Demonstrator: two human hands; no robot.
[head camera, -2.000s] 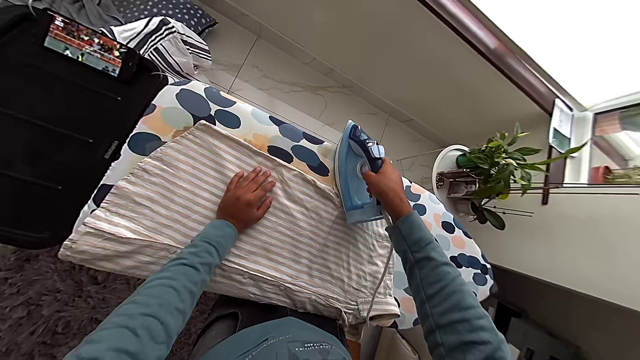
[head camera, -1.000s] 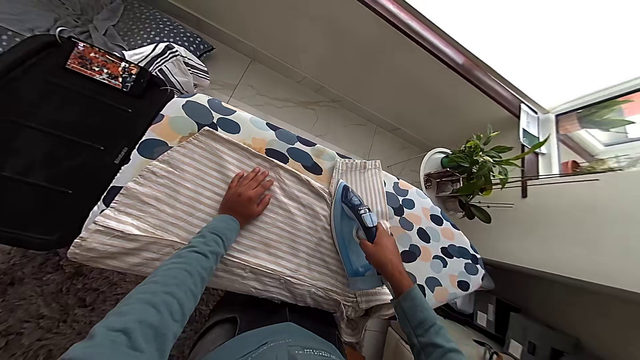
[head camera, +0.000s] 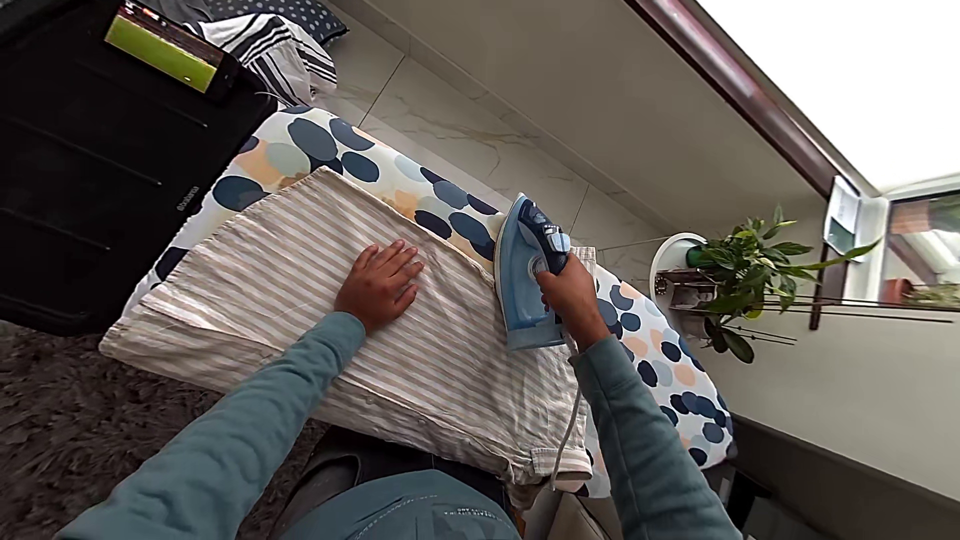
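Note:
A beige and white striped cloth garment (head camera: 300, 255) lies spread over an ironing board with a dotted cover (head camera: 660, 367). My left hand (head camera: 380, 285) rests flat on the middle of the garment, palm down, fingers somewhat apart. To its right, my right hand (head camera: 571, 294) is closed around the handle of a light blue steam iron (head camera: 517, 277). The iron's tip points to the board's far edge, and its body covers part of the garment. From the iron's heel a pale cord (head camera: 567, 442) runs down over the garment's near right end, past a buttoned band.
A black panel (head camera: 90, 172) adjoins the board's left end, with a phone (head camera: 169, 49) showing video on it. Behind are a striped black and white cloth (head camera: 274, 52) and a dotted cushion (head camera: 311, 19). A potted plant (head camera: 750, 262) stands right of the board, by the wall.
Since one second ago, the iron in my right hand has moved toward the board's far edge. My left hand has stayed on about the same part of the garment.

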